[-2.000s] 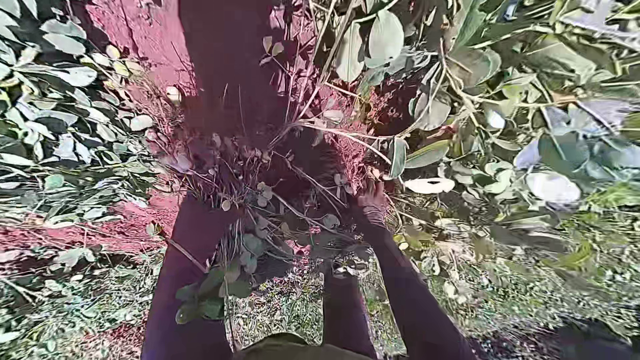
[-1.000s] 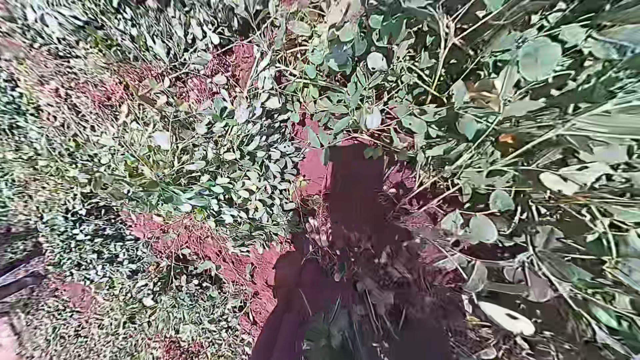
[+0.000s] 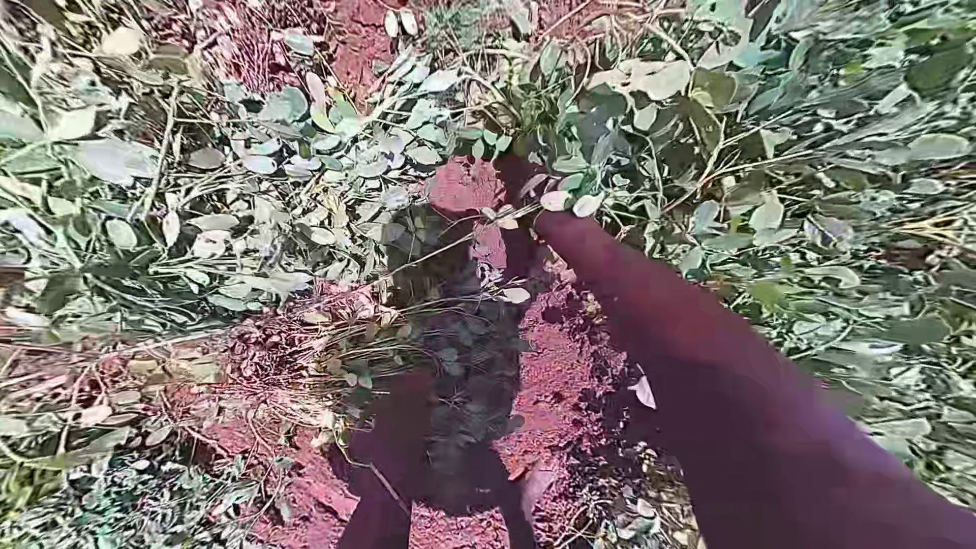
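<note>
My right arm reaches from the bottom right corner toward the upper middle. My right hand [image 3: 524, 177] is a dark, blurred shape at the base of leafy green plants [image 3: 587, 145], beside a patch of reddish soil [image 3: 467, 185]. Leaves cover its fingers, so its grip cannot be made out. Thin stems with pale leaves [image 3: 503, 221] cross just below it. My left hand cannot be picked out. At the lower middle left, a bunch of thin stems and roots [image 3: 328, 347] lies over the soil, next to dark shapes that may be shadow or a limb.
Dense low foliage [image 3: 252, 206] spreads on the left, and more broad-leaved growth [image 3: 823, 213] fills the right side. A strip of bare reddish soil [image 3: 560, 358] runs down the middle, beside a dark shadow [image 3: 469, 381]. Small leafy plants [image 3: 145, 488] grow at the bottom left.
The view has shifted strongly. My right arm, not clearly seen one second ago, now stretches forward into the plants. Two seconds ago my right hand was among stems near the middle.
</note>
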